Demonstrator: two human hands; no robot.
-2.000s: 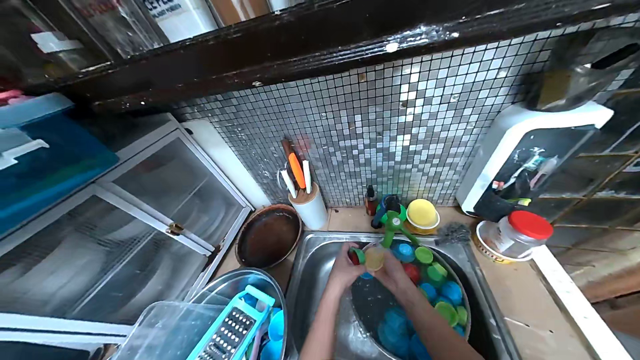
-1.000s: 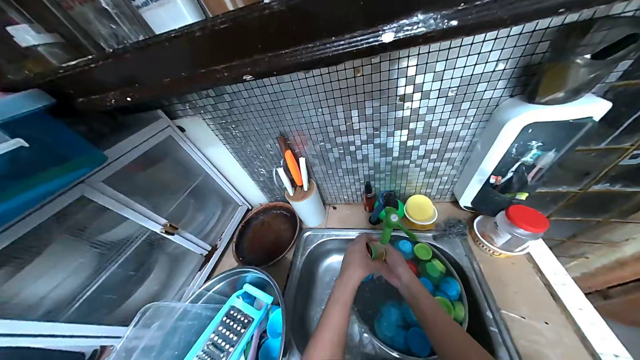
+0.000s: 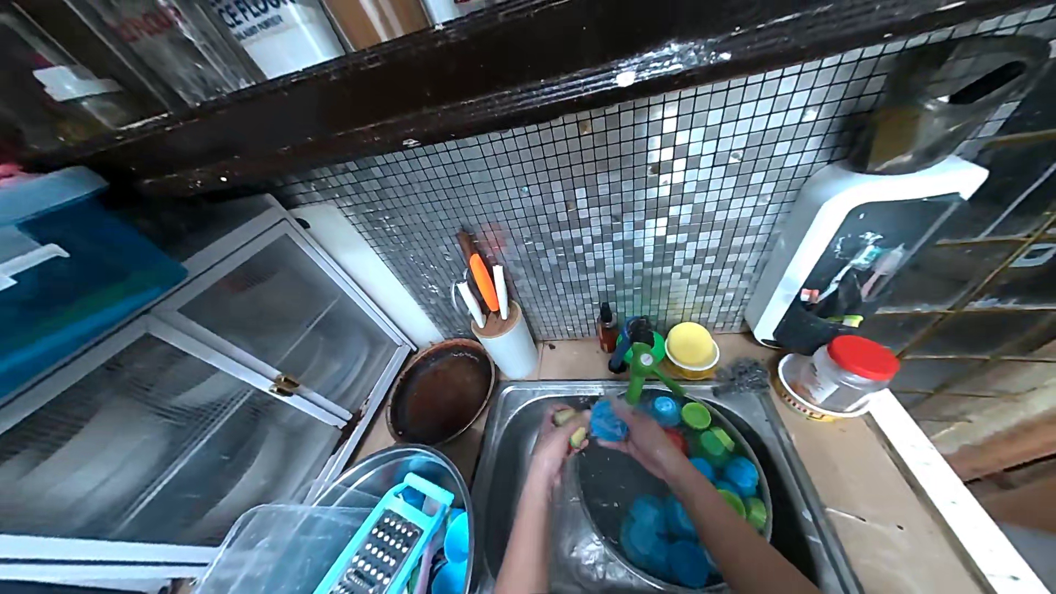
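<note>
My left hand (image 3: 559, 441) is closed around a yellowish sponge (image 3: 578, 437) above the left part of the steel sink (image 3: 516, 487). Just to its right, my right hand (image 3: 639, 437) grips a small blue plastic cup (image 3: 608, 421) below the green faucet (image 3: 642, 367). Under the hands stands a large round metal basin (image 3: 769, 503) of water. Blue cups (image 3: 740, 475), green cups (image 3: 696, 415) and a partly hidden red one (image 3: 676, 439) lie along its right side; more blue cups (image 3: 648, 528) sit lower in it.
Left of the sink, a clear plastic tub (image 3: 396, 456) holds a turquoise grater (image 3: 388, 536) and blue cups. A brown pan (image 3: 440, 391) and a knife holder (image 3: 507, 342) stand behind. A yellow bowl (image 3: 691, 346), steel scrubber (image 3: 742, 375) and red-lidded jar (image 3: 850, 375) line the back right.
My hands were together near the faucet over a small cup; now they are apart. A blue cup shows in my right hand, and the sponge shows in my left.
</note>
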